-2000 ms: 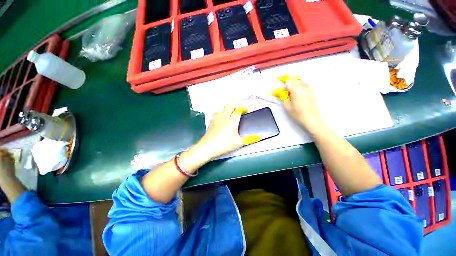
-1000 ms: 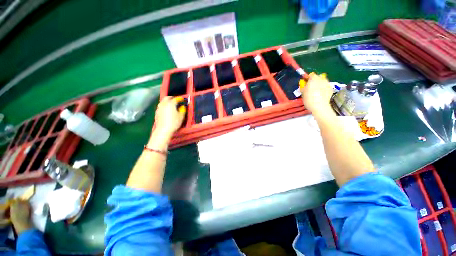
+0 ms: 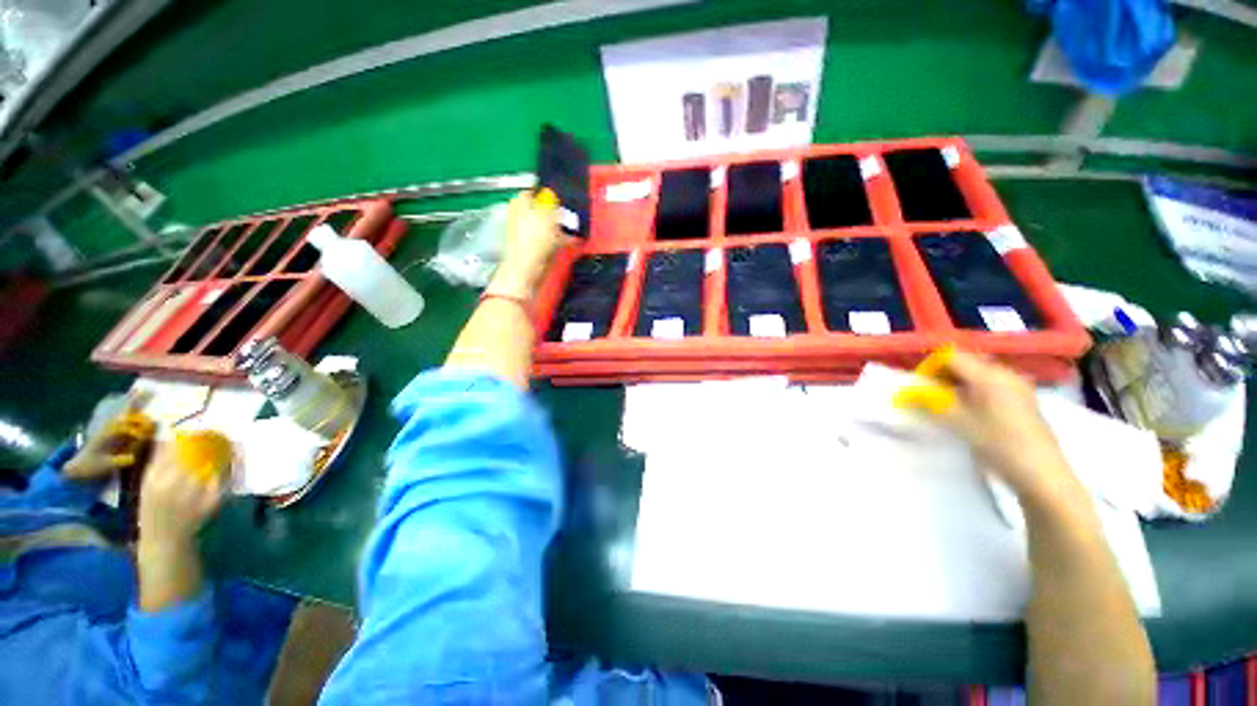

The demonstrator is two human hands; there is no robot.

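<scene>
My left hand [image 3: 524, 248], with an orange finger cot, holds a dark phone [image 3: 563, 179] upright at the back left corner of the red-orange tray [image 3: 813, 344]. The tray's back left pocket [image 3: 623, 221] holds no phone; the other pockets hold dark phones, the front row with small white labels. My right hand [image 3: 986, 414], with orange finger cots, is in front of the tray over the white sheets [image 3: 813, 510]. Its fingertips pinch a blurred white piece, apparently a wipe [image 3: 875, 396].
A dish [image 3: 1220, 462] with a bottle and finger cots is at right. At left are a squeeze bottle [image 3: 365, 276], a clear bag [image 3: 469, 248], another tray [image 3: 234, 359] and a second dish [image 3: 338, 441]. Another person's hands [image 3: 172, 476] work at far left. An instruction sheet [image 3: 717, 97] stands behind.
My left hand has gone from the tray's left end to its back left corner and lifted a phone. My right hand has left the tray's right end for the sheets. The view has shifted left.
</scene>
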